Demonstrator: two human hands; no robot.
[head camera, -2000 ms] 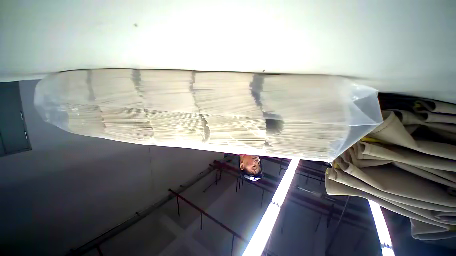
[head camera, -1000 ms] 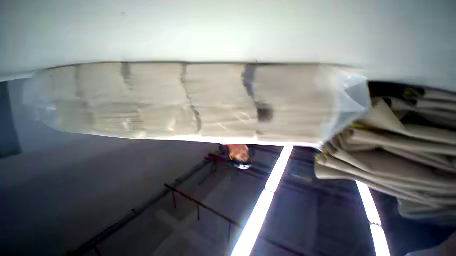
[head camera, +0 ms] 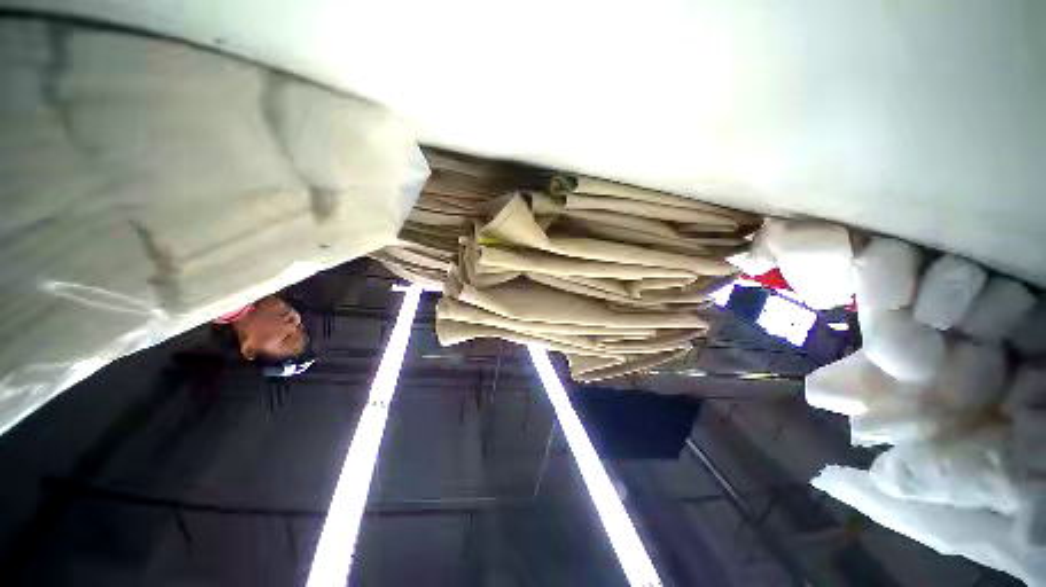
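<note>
The view is upside down, with the white tabletop [head camera: 642, 80] as a band across the top. A stack of thin pale pieces in clear plastic [head camera: 184, 184] lies large and close at the left, cut off by the left edge. A pile of folded beige fabric bags [head camera: 585, 275] stands in the middle, beyond the plastic's end. Neither my left hand nor my right hand is in view.
A loose pile of puffy white rolls [head camera: 952, 344] is at the right, with a bright red piece [head camera: 774, 279] beside it. A person's head [head camera: 273, 330] shows beyond the plastic-wrapped stack. Strip lights and dark ceiling beams fill the lower part.
The view has swung: the bagged stack looms larger at the left, and the beige pile has shifted from the right to the middle. The white rolls have come into view.
</note>
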